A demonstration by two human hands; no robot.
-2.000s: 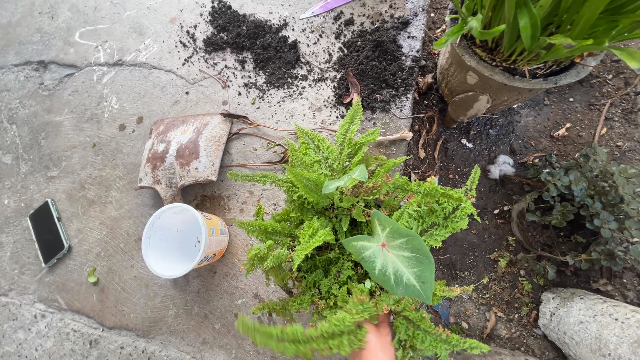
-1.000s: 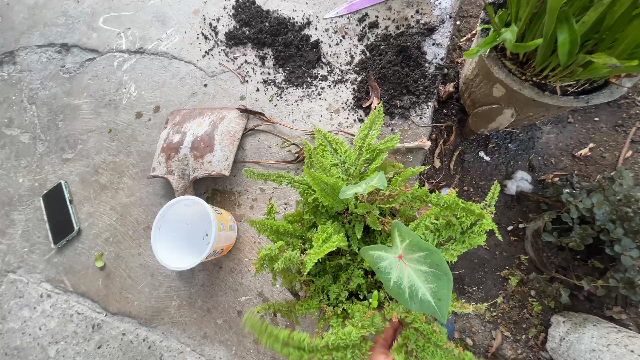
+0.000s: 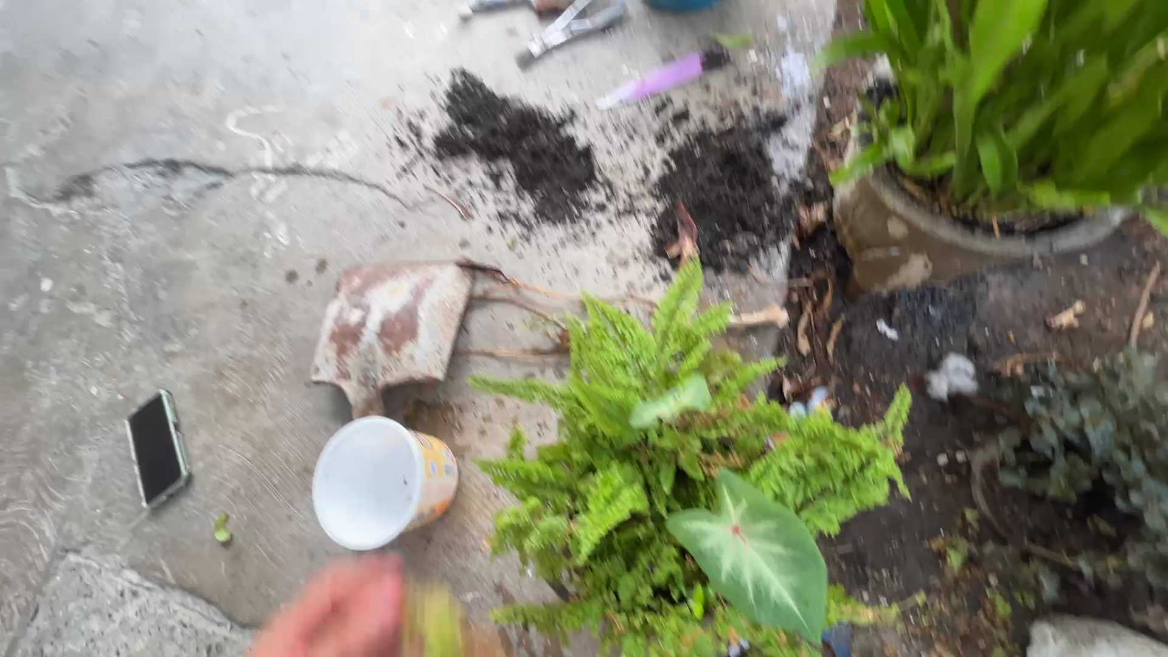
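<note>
My left hand [image 3: 333, 610], blurred by motion, is at the bottom edge, below a white plastic tub [image 3: 365, 484]. Its fingers are closed against a blurred yellow-green piece of plant [image 3: 432, 622]. To the right grows a bushy green fern [image 3: 630, 474]. A caladium leaf [image 3: 753, 552], pale along its veins, rises from the fern, and a smaller pale leaf [image 3: 671, 401] shows above it. The tub lies tilted, its opening facing the camera, beside a rusty shovel blade [image 3: 392, 324]. My right hand cannot be made out.
A phone [image 3: 157, 449] lies on cracked concrete at left. Dark soil heaps [image 3: 520, 151], a purple-handled tool [image 3: 659, 80] and a metal tool [image 3: 570, 32] are at the top. At right stand a large planter [image 3: 885, 228], a greyish shrub [image 3: 1086, 438] and a stone [image 3: 1095, 639].
A hand was among the lower fern fronds earlier; now a hand shows left of the fern, below the tub. The long frond sweeping left at the fern's bottom is no longer seen there. The view has shifted.
</note>
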